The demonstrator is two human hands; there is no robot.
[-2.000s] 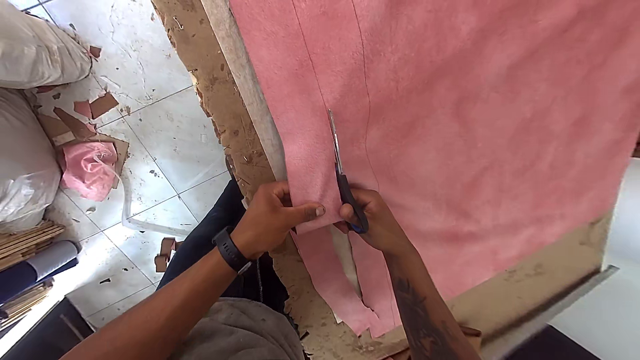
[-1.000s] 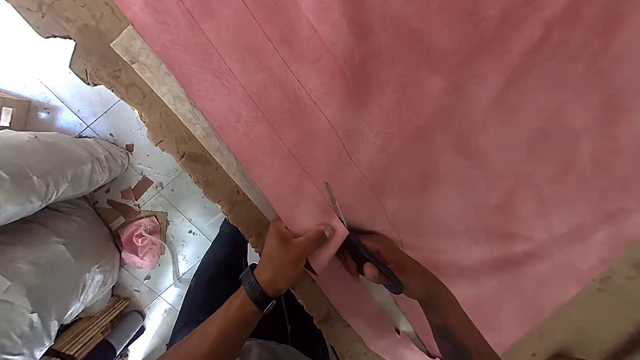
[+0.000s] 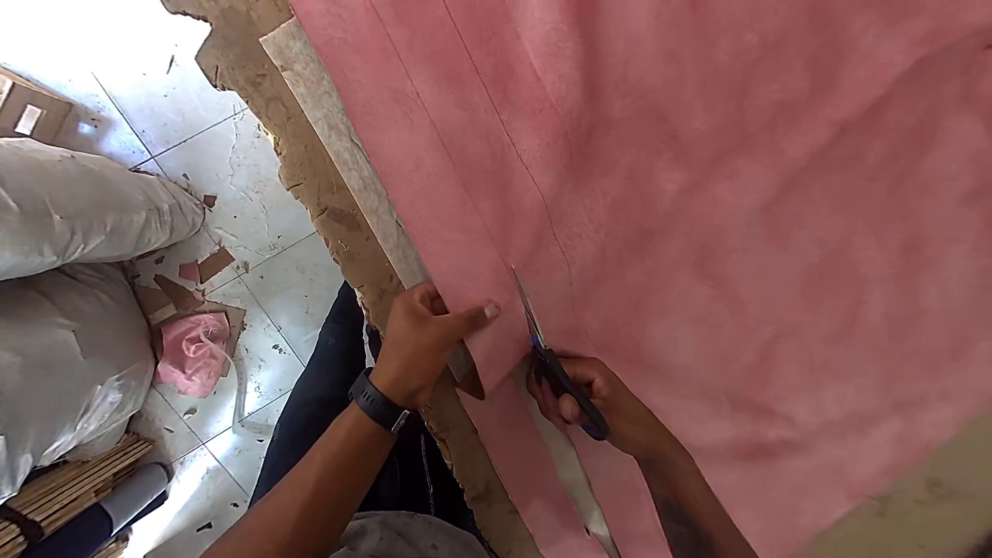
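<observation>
A large sheet of pink suede-like material (image 3: 736, 232) lies over the work table, with two long dark lines drawn on it. My right hand (image 3: 577, 399) holds scissors (image 3: 570, 387) with dark handles, their blades at the line nearer the sheet's left edge. Below the blades the cut has parted, and a pale strip shows through the gap. My left hand (image 3: 430, 341), with a black watch at the wrist, pinches the edge strip of the pink material between thumb and fingers, left of the blades. Its fingertips are hidden under the material.
The table's ragged brown edge (image 3: 333, 225) runs down the left, with a pale board (image 3: 341, 139) beside the pink sheet. On the tiled floor are large wrapped rolls (image 3: 85, 201), scraps (image 3: 215, 263), a crumpled pink piece (image 3: 194, 353) and a bundle of wooden slats (image 3: 77, 484).
The scissors have moved farther up along the drawn line, lengthening the cut. My left hand has shifted its hold on the edge strip. The view has turned and moved.
</observation>
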